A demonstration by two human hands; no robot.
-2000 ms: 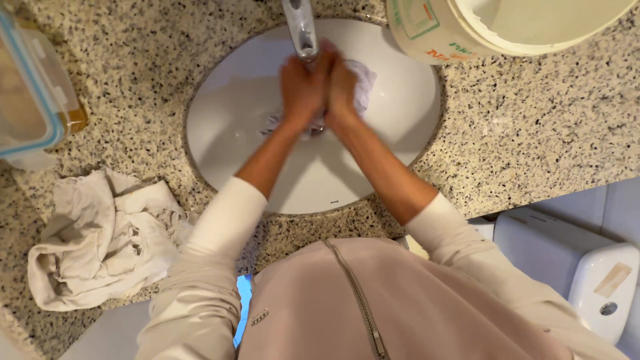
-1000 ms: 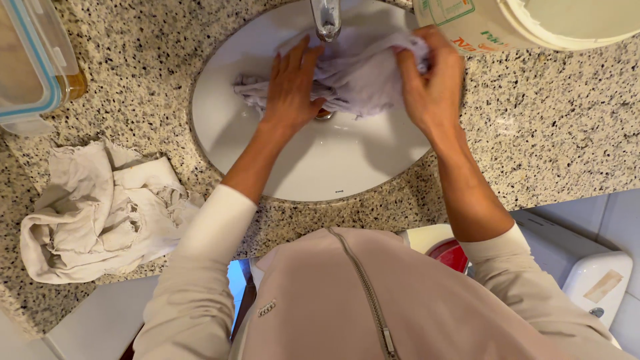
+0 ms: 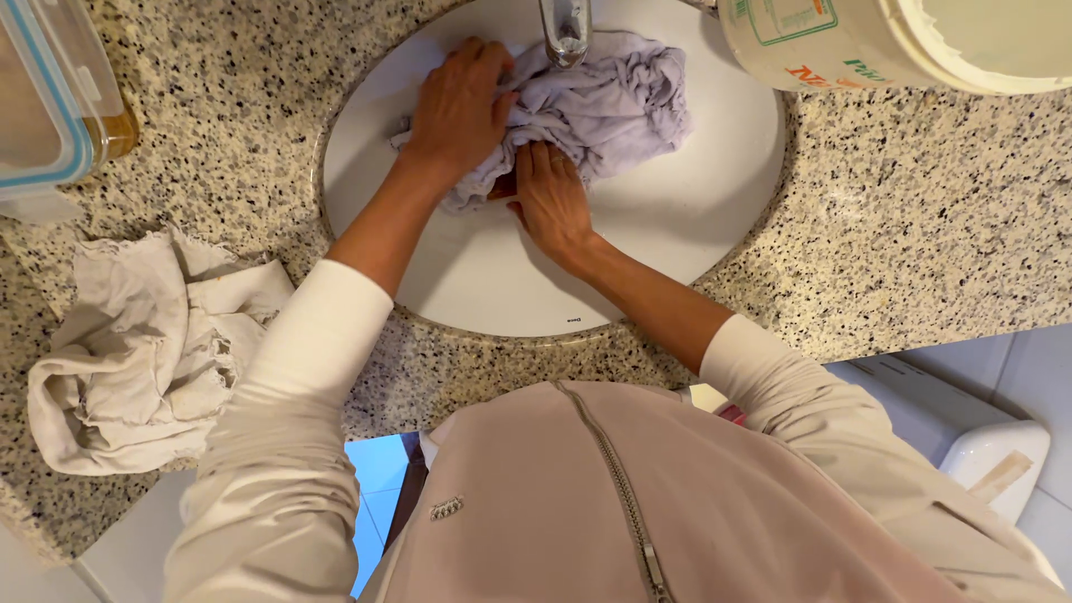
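A wet lavender cloth (image 3: 620,109) lies bunched in the white oval sink basin (image 3: 720,176), under the metal faucet (image 3: 566,33). My left hand (image 3: 465,109) rests on the cloth's left part, fingers bent, its fingertips partly hidden in the folds. My right hand (image 3: 553,197) presses against the cloth's lower edge near the drain, with a ring on one finger. Whether either hand grips the cloth does not show clearly. Between the hands a reddish-brown patch shows by the drain. A crumpled off-white cloth (image 3: 142,360) lies on the granite counter left of the basin.
A large white plastic bucket (image 3: 779,42) with printed writing stands at the upper right. A clear food container (image 3: 63,109) with a blue seal is at the upper left. The speckled granite counter (image 3: 904,218) surrounds the basin. At the lower right is a white fixture (image 3: 1001,461).
Two seconds ago both hands were together under the faucet. Then they were apart with the cloth spread between them. Now the right hand is lower, near the drain, and the cloth is bunched.
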